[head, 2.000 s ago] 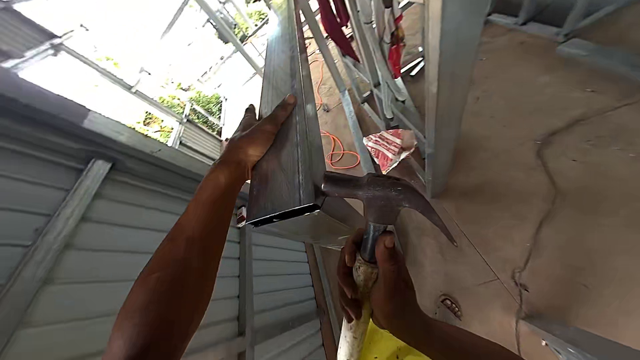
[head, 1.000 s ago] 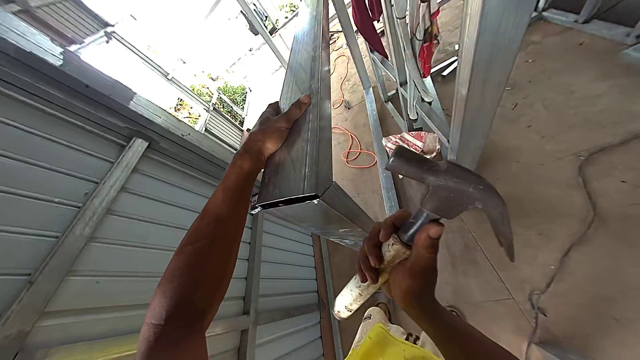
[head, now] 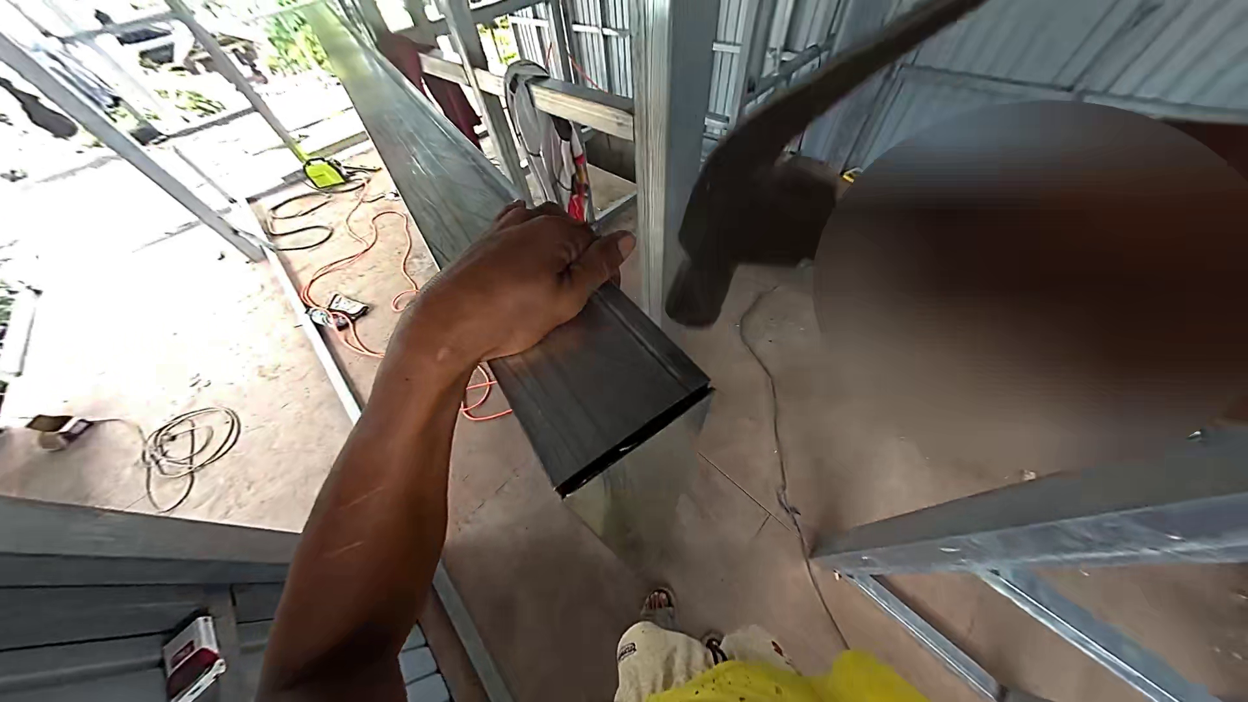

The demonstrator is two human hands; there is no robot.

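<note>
My left hand [head: 526,278] lies over a long metal box-section beam [head: 604,400] near its cut end, with the thumb at the right edge. The beam runs away toward the top left, its open end facing me. A claw hammer [head: 756,200] is up in the air to the right of the beam, its striking face down and its claw pointing up right. Its handle runs into a large blurred patch, where only the brownish shape of my right hand [head: 1063,263] shows around it. The fingers there cannot be made out.
An upright metal post [head: 668,127] stands just beyond the beam. Orange cords [head: 346,263] and a coiled cable [head: 190,439] lie on the floor at left. Another cable [head: 775,419] crosses the floor at right. Metal framing [head: 1053,526] sits at lower right, a small box [head: 193,658] at lower left.
The hammer has come up from beside the beam's end, and its claw now points upward. My left hand stays on the beam. The view has swung considerably.
</note>
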